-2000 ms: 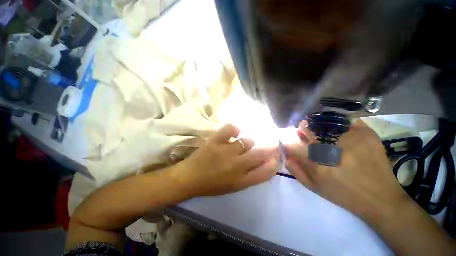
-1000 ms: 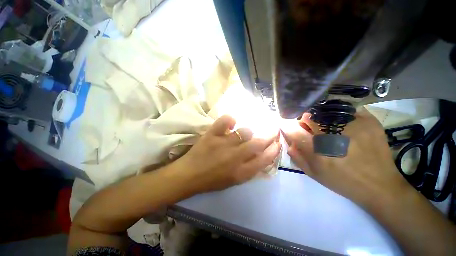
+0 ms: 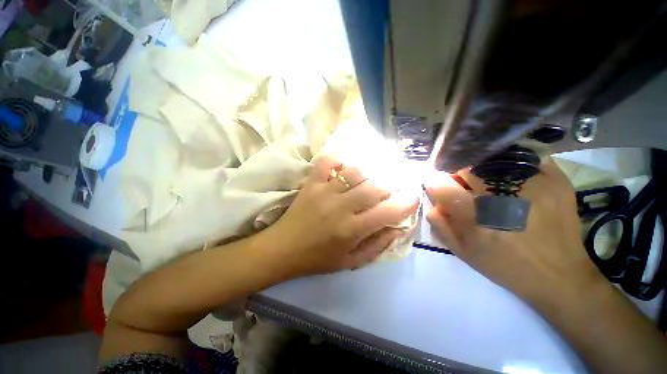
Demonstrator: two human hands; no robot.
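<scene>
Cream cloth (image 3: 212,153) lies heaped left of the sewing machine head (image 3: 468,80). My left hand (image 3: 344,219), with a ring, holds the cloth's edge at the needle area; a bit of cloth shows under its fingers. My right hand (image 3: 512,226) is at the right of the needle, thumb and fingertips close to the left fingertips, partly hidden by a round black knob with spring (image 3: 505,172). Whether it grips cloth cannot be told. Lamp glare washes out the presser foot and needle.
Black scissors (image 3: 622,241) lie at the right beyond my right hand. A white roll (image 3: 97,146) sits on a blue strip at the left, near a grey machine part (image 3: 44,131). The table's ruler-marked edge (image 3: 329,332) runs below, with cloth hanging under it.
The machine head, knob and scissors appear slightly further right in view. More crumpled cloth shows beneath my left fingers than two seconds ago. Both hands stay near the needle.
</scene>
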